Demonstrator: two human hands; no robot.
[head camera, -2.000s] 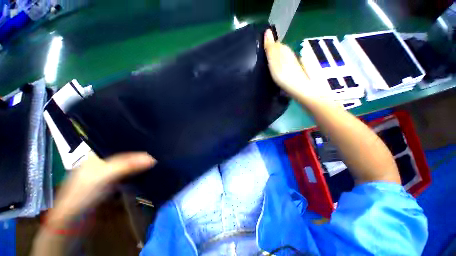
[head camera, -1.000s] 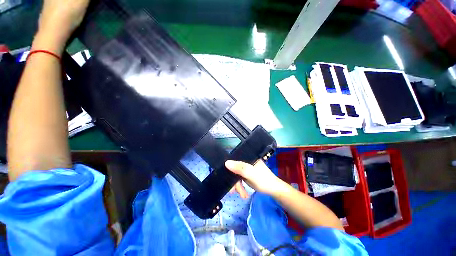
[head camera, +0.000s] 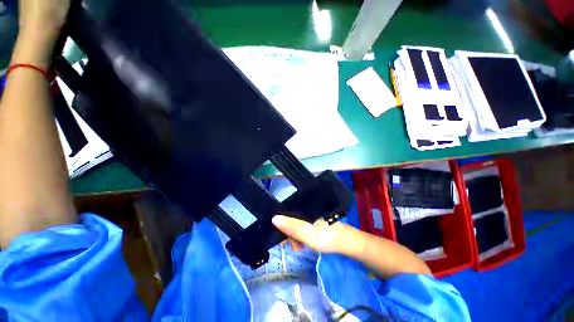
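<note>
A large black panel assembly (head camera: 189, 107) is held tilted across the view, above the bench edge. Two rails join it to a narrow black end block (head camera: 292, 217) with small bright dots at its corners. My left hand (head camera: 45, 22) is at the upper left, at the far end of the assembly, cut off by the top edge; its fingers are partly hidden. My right hand (head camera: 311, 234) grips the end block near my body, thumb on top and other fingers mostly hidden beneath.
A white sheet (head camera: 315, 94) lies on the green bench (head camera: 371, 148). A white card (head camera: 372, 92), die-cut sheet stacks (head camera: 434, 94) and large-rectangle sheets (head camera: 503, 94) are at right. An upright metal post (head camera: 371, 28) stands behind. Red bins (head camera: 456, 267) hold black panels. More sheets (head camera: 94, 154) lie left.
Since two seconds ago, the assembly has turned so its end block and rails show, and my hands have changed places on it. Over the last second it has shifted slightly and its glare has faded.
</note>
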